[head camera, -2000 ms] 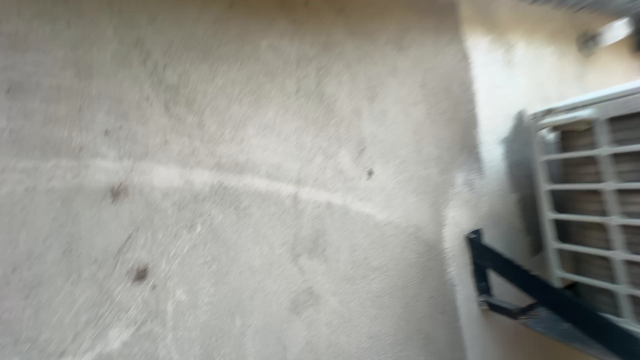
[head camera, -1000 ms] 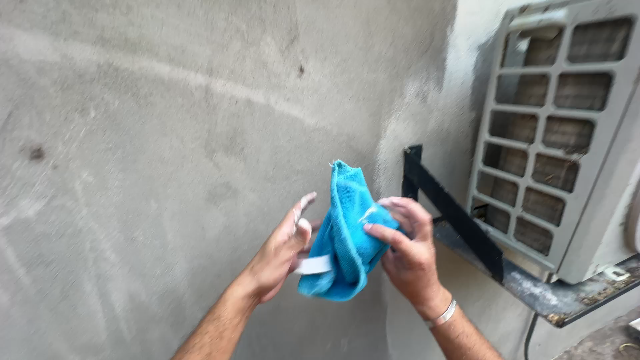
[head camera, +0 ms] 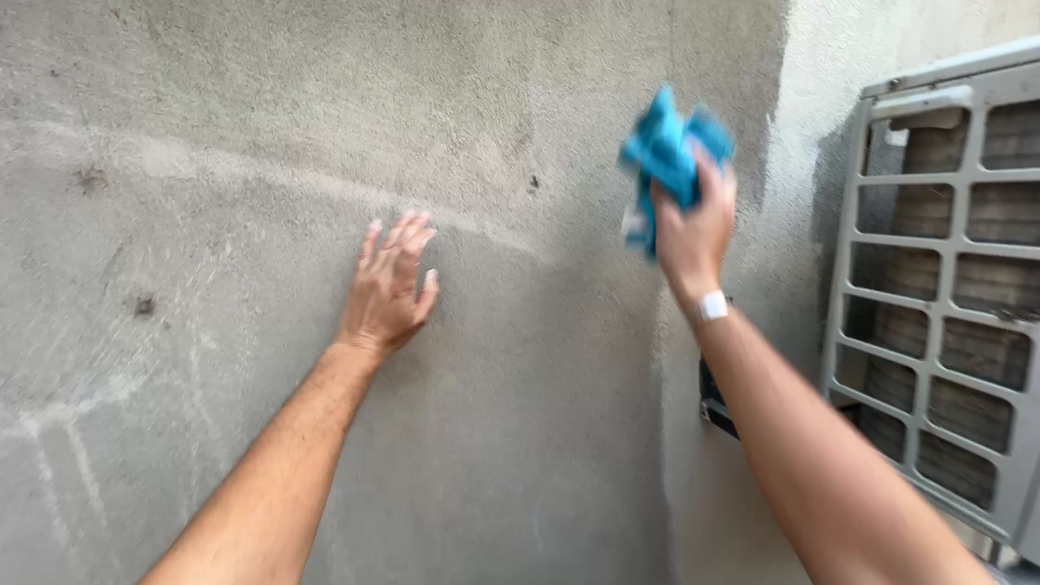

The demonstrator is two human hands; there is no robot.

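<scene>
A bunched blue cloth [head camera: 670, 158] with a small white tag is gripped in my right hand [head camera: 699, 219], raised in front of the wall at upper right; both are blurred. My left hand [head camera: 390, 284] holds nothing, its fingers spread at the grey rendered wall [head camera: 504, 349], just below a pale curved streak. Whether its palm touches the wall cannot be told. A band with a white face sits on my right wrist.
At the right stands an air conditioner's outdoor unit [head camera: 934, 301] with a grille. Part of a black metal bracket [head camera: 715, 398] shows behind my right forearm. The wall has a paler painted strip [head camera: 821, 106] beside the unit.
One second ago both hands were around the cloth at the middle. Now my left hand is off it and at the wall, while my right hand has lifted the cloth up and to the right.
</scene>
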